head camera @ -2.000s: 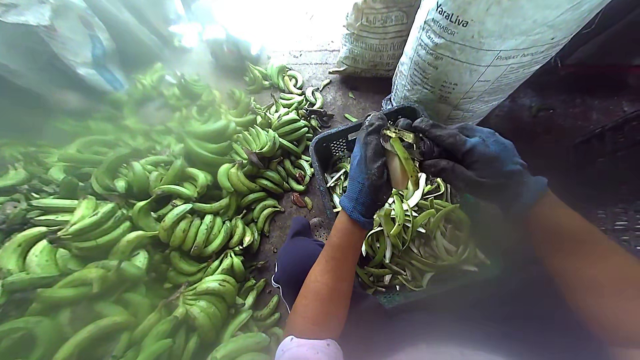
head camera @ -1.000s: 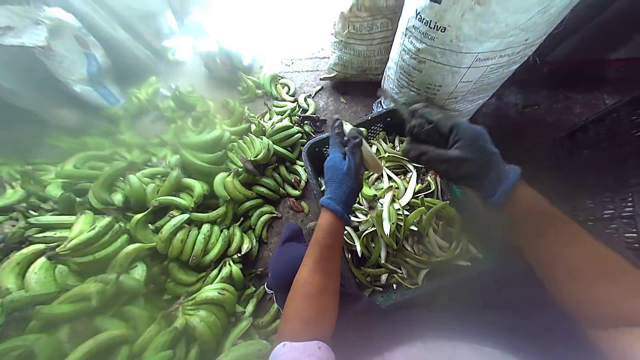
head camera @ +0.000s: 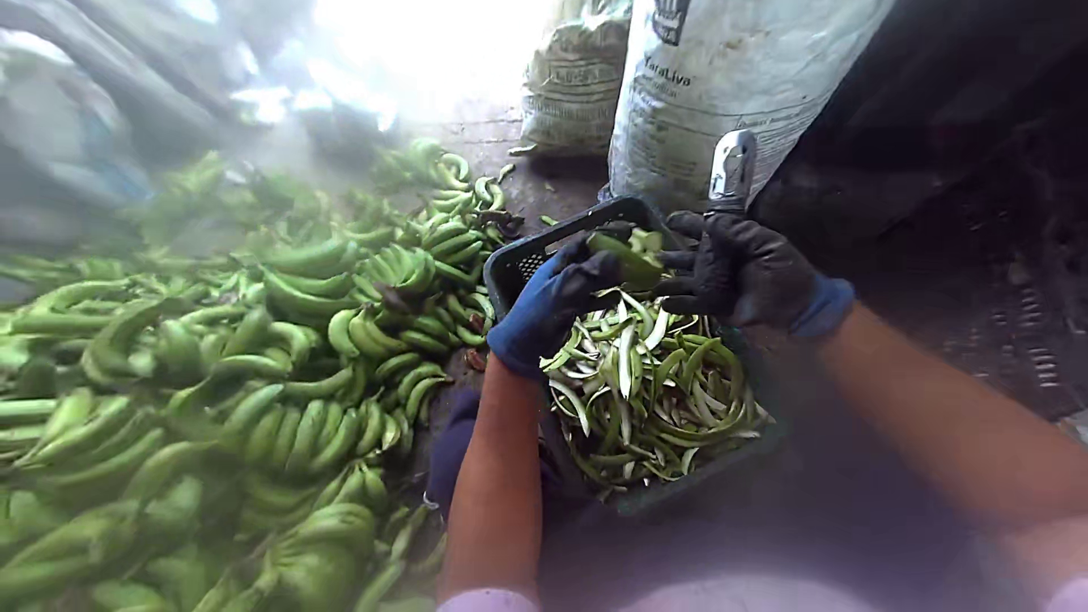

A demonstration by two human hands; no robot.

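My left hand (head camera: pixel 565 293), in a blue glove with dark fingers, grips a green banana or plantain (head camera: pixel 629 259) above the crate. Close to its right side is my right hand (head camera: pixel 748 268), gloved alike and holding a tool with a shiny metal end (head camera: pixel 733 170) pointing up; the tool's other parts are hidden by the fingers. Under both hands stands a dark plastic crate (head camera: pixel 561 234), holding a heap of green and white peel strips (head camera: pixel 654 382).
A large pile of green bananas or plantains (head camera: pixel 297 433) covers the floor at left. Beyond the crate stand a white YaraLiva sack (head camera: pixel 680 110) and a smaller woven sack (head camera: pixel 569 93). A dark-clothed knee (head camera: pixel 450 450) is beside the crate.
One second ago my left hand held a pale peeled piece at the crate's far left; now it holds a green-skinned one. The tool's metal end now shows above my right hand.
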